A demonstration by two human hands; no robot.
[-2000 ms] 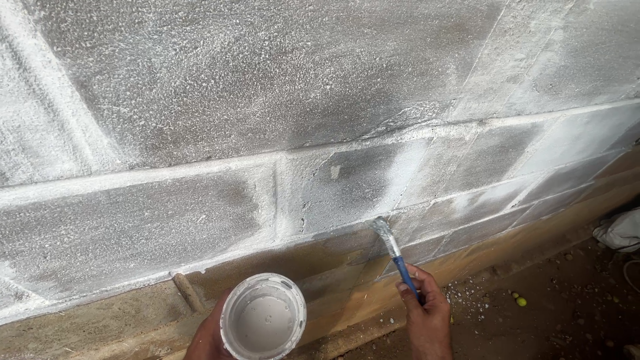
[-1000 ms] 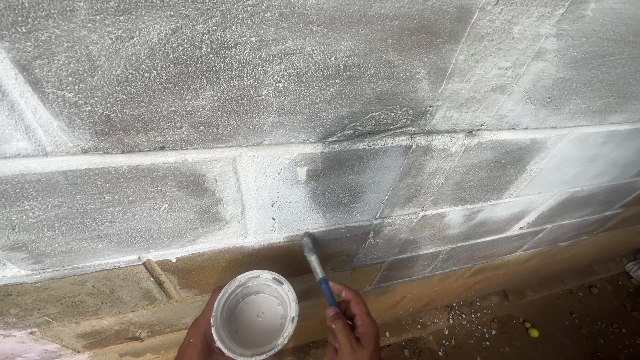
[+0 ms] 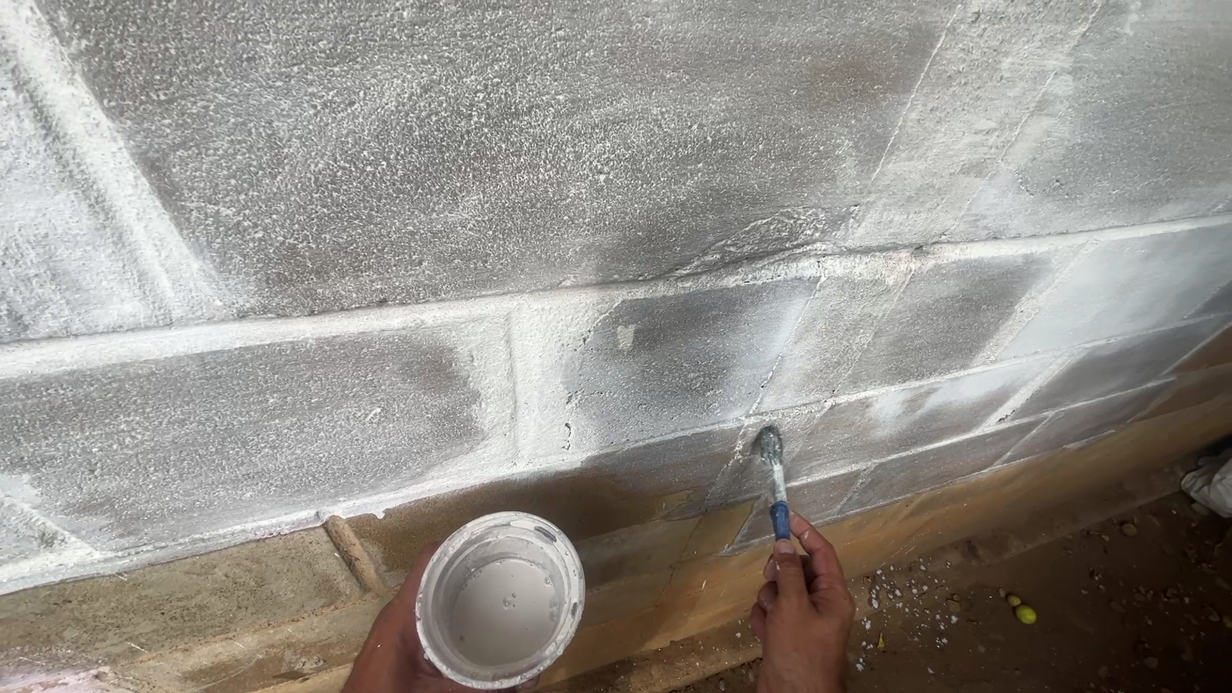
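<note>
My left hand (image 3: 397, 630) holds a round plastic tub (image 3: 429, 616) at the bottom centre, partly filled with whitish paint (image 3: 505, 611). To its right, my right hand (image 3: 804, 602) grips a paintbrush (image 3: 778, 491) by its blue handle. The brush's wet bristles touch the block wall (image 3: 674, 366) at a mortar joint, just below a grey block. White paint covers much of the joints and thinly coats the rough blocks. Along the bottom, the wall's lower band (image 3: 192, 587) shows bare brown. The tub hides most of my left hand's fingers.
Brown soil (image 3: 1059, 597) with white flecks and small stones lies at the wall's foot, lower right. A small yellow-green fruit (image 3: 1025, 613) rests on it. At the right edge is a whitish bag-like thing (image 3: 1211, 484). A short raised ridge (image 3: 352, 553) crosses the lower band.
The brush in my right hand has moved right along the wall since one second ago. The tub stays in my left hand. The view has shifted somewhat.
</note>
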